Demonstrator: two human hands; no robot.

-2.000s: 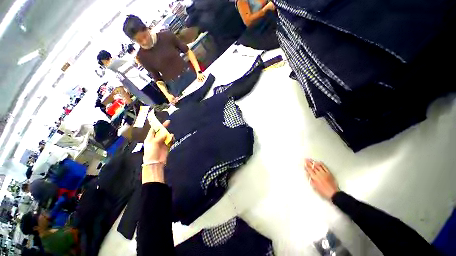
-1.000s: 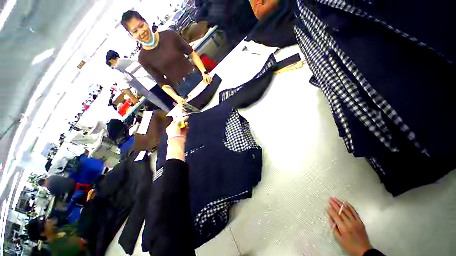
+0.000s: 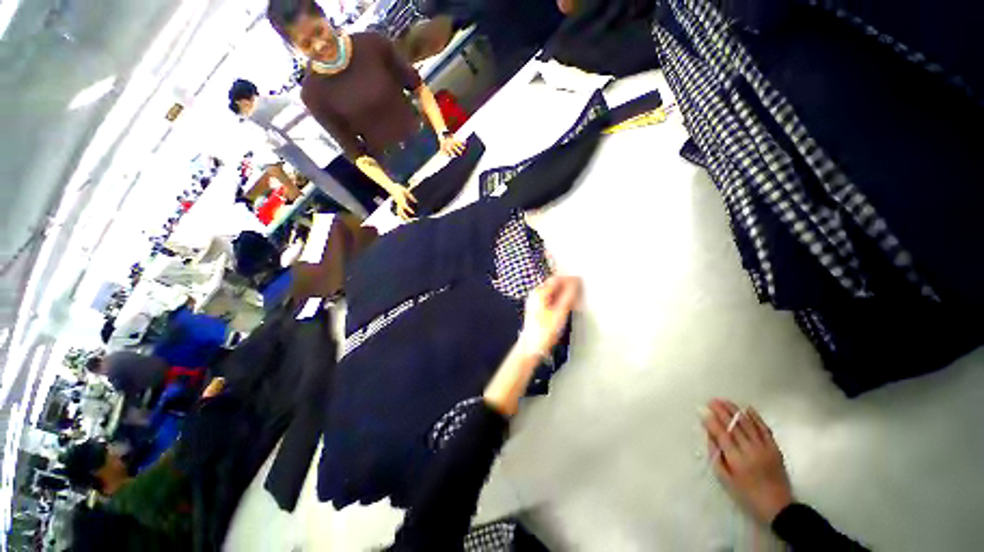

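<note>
A navy-black garment body (image 3: 421, 367) lies flat on the white table (image 3: 647, 388), with black-and-white checked lining (image 3: 518, 259) showing at its edges. My left hand (image 3: 552, 307) is over the garment's right edge near the checked part; it is blurred, and whether it holds anything cannot be told. My right hand (image 3: 748, 458) rests on the table with a thin pale marking tool (image 3: 736, 419) between its fingers.
A large dark bundle stack (image 3: 820, 205) with checked edges stands at the upper right. A person (image 3: 367, 102) leans over the far table edge, hands on dark cloth. Black garments (image 3: 286, 388) hang at the left. Another dark piece (image 3: 505, 536) lies at the bottom.
My left hand has moved from the garment's far left side, where something yellow showed at it, to the right edge. My right hand stays on the table. The other person's head has lowered.
</note>
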